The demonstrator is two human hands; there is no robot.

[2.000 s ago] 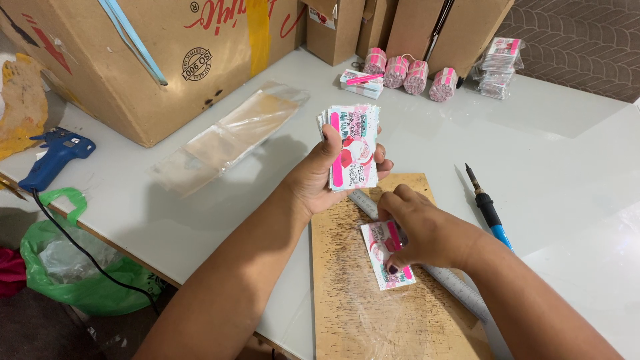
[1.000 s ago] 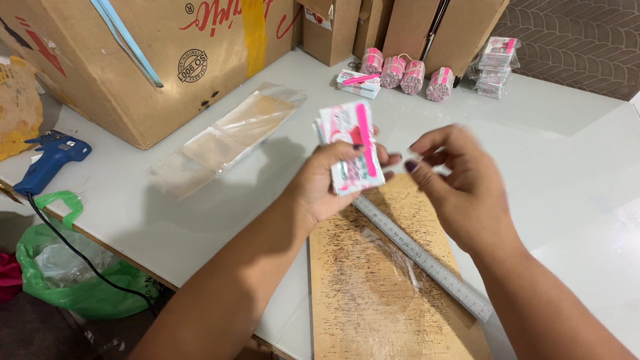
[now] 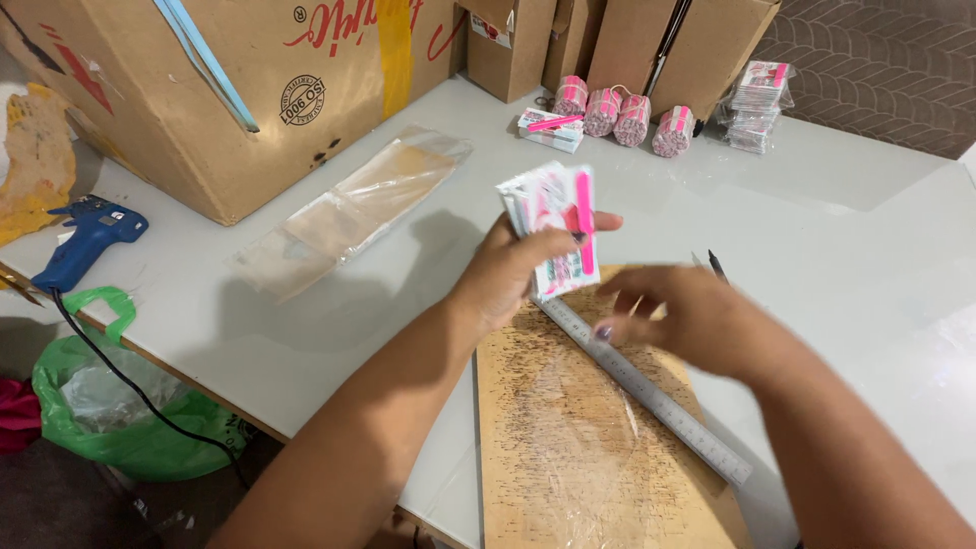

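Observation:
My left hand point(image 3: 518, 267) is closed around a stack of printed cards point(image 3: 550, 221) in clear wrap, its thumb across the front beside a bright pink strip point(image 3: 585, 221). Just right of the stack, my right hand point(image 3: 671, 313) hovers blurred, fingers apart, with nothing visible between them. Below both hands a steel ruler point(image 3: 663, 404) lies diagonally on a scored wooden board point(image 3: 534, 427). Clear plastic film point(image 3: 579, 465) rests on the board. A dark pen-like tool tip point(image 3: 717, 265) shows behind my right hand, which hides the rest.
Clear plastic sleeves point(image 3: 358, 206) lie left of my hands. A blue glue gun point(image 3: 91, 236) sits at the left edge, above a green plastic bag point(image 3: 130, 412). Cardboard boxes point(image 3: 252, 91), pink-and-white bundles point(image 3: 602, 112) and wrapped card stacks point(image 3: 755, 107) stand along the back.
A card with a pink strip, under my right hand on the board two seconds ago, has left the board. My right hand rose from there, then moved lower beside the held stack.

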